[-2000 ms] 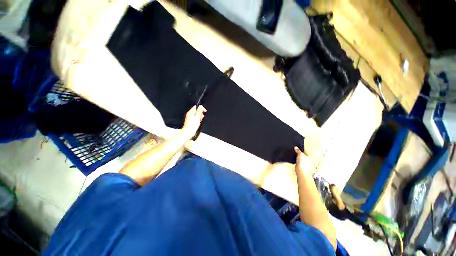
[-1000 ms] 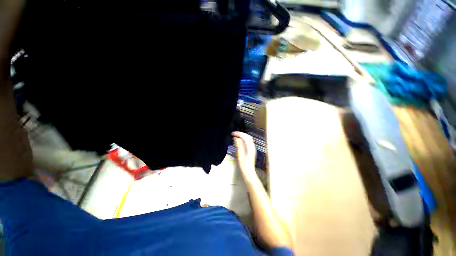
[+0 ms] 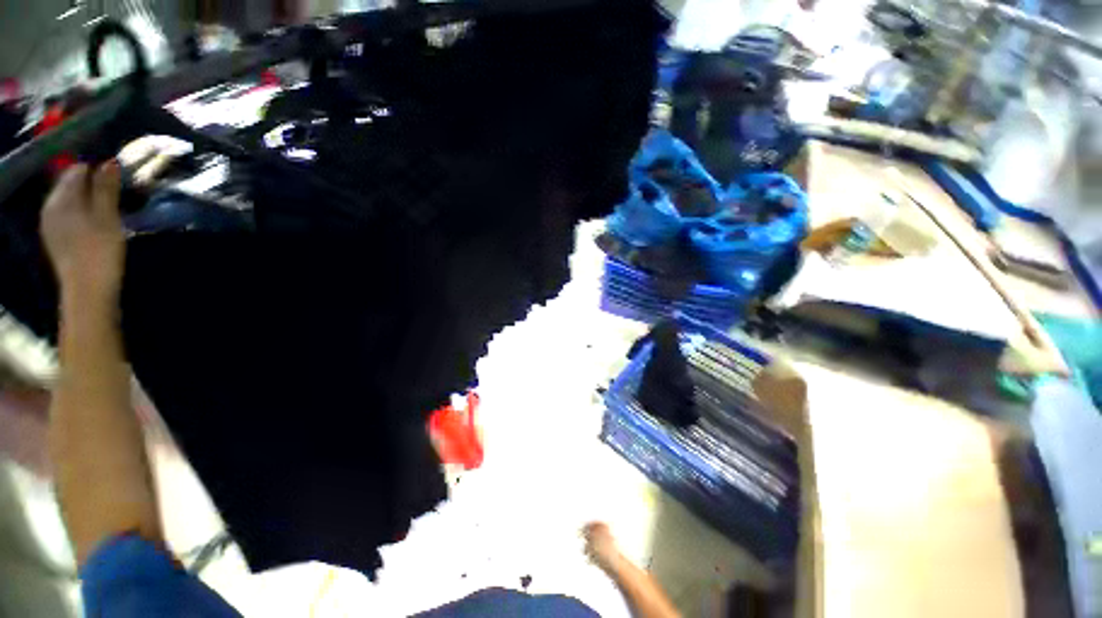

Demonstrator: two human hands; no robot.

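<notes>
A large mass of black garments hangs on the left, reaching down near the floor. A dark hanger with a curved hook shows at its upper left. My left hand is raised at the hanger's lower left, with its fingertips up against the dark rail area; blur and dark cloth hide whether it grips anything. My right hand is low at the bottom centre, small and blurred, away from the garments, with nothing visible in it.
A blue lattice crate with black cloth over its edge stands on the floor. Blue bags sit on another crate behind it. The beige pressing table is at right, with the grey sleeve board along its far side.
The view has swung left from the pressing table to the hanging black garments. The flat black piece my hands touched earlier is out of view. My left hand is now raised; my right hand is lower.
</notes>
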